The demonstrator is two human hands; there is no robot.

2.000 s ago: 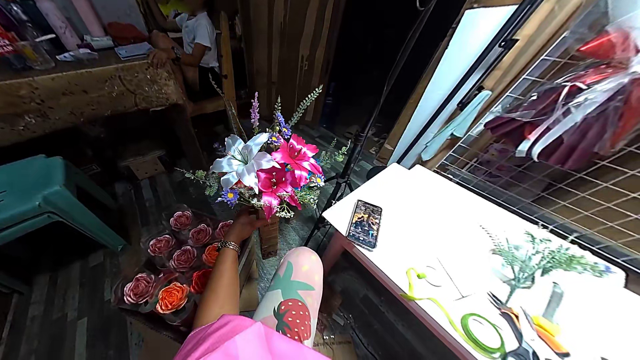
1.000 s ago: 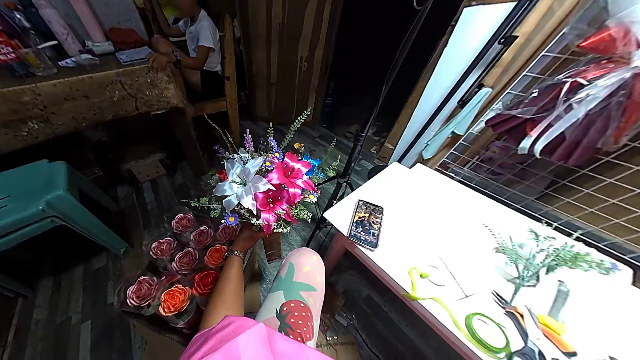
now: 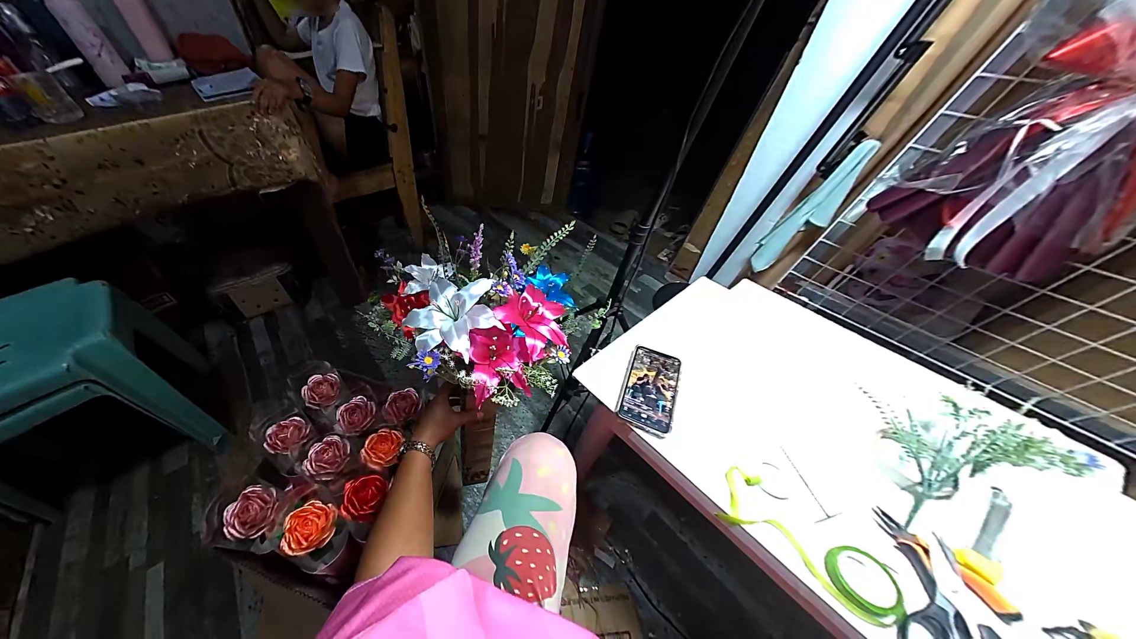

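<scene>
My left hand (image 3: 446, 415), with a bracelet at the wrist, is closed around the base of a bouquet of artificial flowers (image 3: 479, 324), low beside my knee. The bouquet has white, pink, red and blue lilies, small daisies and green sprigs; its stems are mostly hidden. Left of my forearm, several wrapped artificial roses (image 3: 327, 457) stand in a box. On the white table (image 3: 701, 444) lie a smartphone (image 3: 650, 389), a roll of green tape (image 3: 863, 581), pliers (image 3: 919, 559) and a green sprig (image 3: 954, 453). My right hand is out of view.
A green plastic stool (image 3: 98, 355) stands at the left. Behind it is a worn wooden table (image 3: 160, 169), where a person (image 3: 342, 71) sits. A black stand (image 3: 635, 257) rises beside the white table. Wrapped items (image 3: 1029, 169) hang on a wire grid (image 3: 1003, 293) at the right.
The bouquet in my left hand has turned and sits lower, so red and blue lilies at its sides now show. The things on the white table lie as before.
</scene>
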